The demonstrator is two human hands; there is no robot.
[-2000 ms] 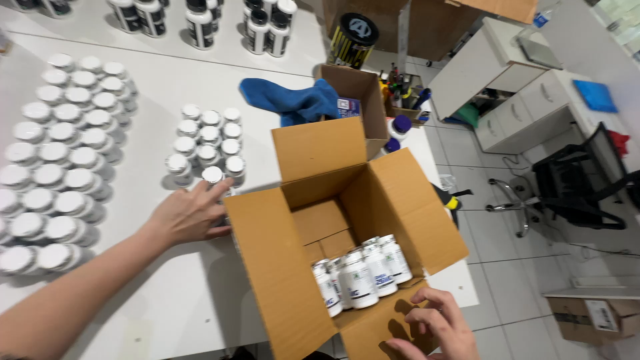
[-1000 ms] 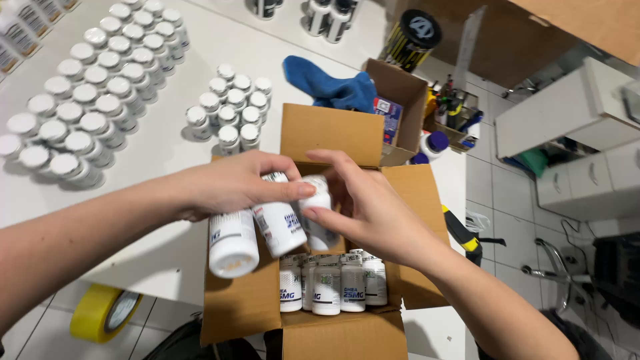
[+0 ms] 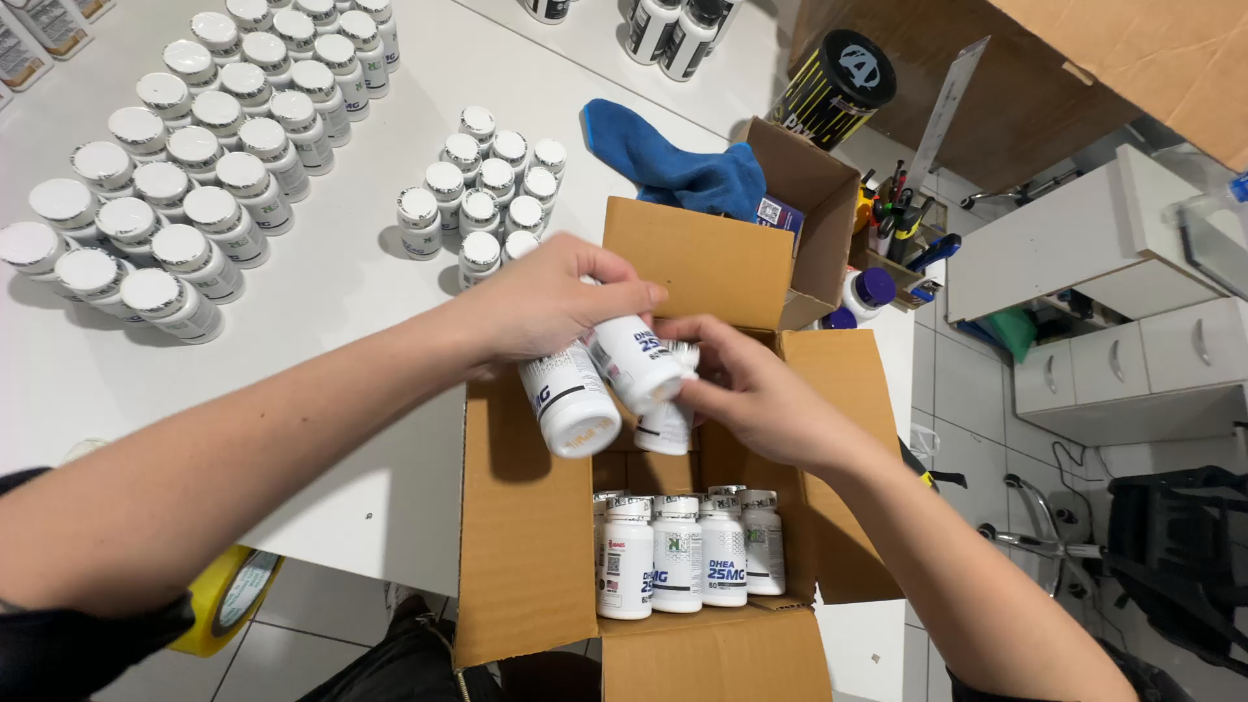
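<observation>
Over an open cardboard box (image 3: 531, 546), my left hand (image 3: 561, 292) grips two white supplement bottles, the outer one (image 3: 575, 409) and the inner one (image 3: 639, 366), bases tilted down. Close against them, my right hand (image 3: 746, 390) has its fingers around a third white bottle (image 3: 666, 424), partly hidden behind the inner one. Several white bottles (image 3: 723, 556) stand upright in the box. On the white table, a small group of like bottles (image 3: 480, 210) stands beyond my left hand, and a larger block of them (image 3: 219, 156) is at the upper left.
Behind the box lie a blue cloth (image 3: 673, 166) and a smaller open carton (image 3: 824, 205). A black tub (image 3: 834, 88), a pen holder (image 3: 897, 234) and purple-capped bottles (image 3: 871, 290) stand nearby. Yellow tape (image 3: 219, 595) is at the table's front edge; dark-labelled bottles (image 3: 673, 34) stand at the back.
Two seconds ago my left hand was at the small bottle group and my right at the box flap. Both hands are now together over the box, holding bottles. The view has shifted.
</observation>
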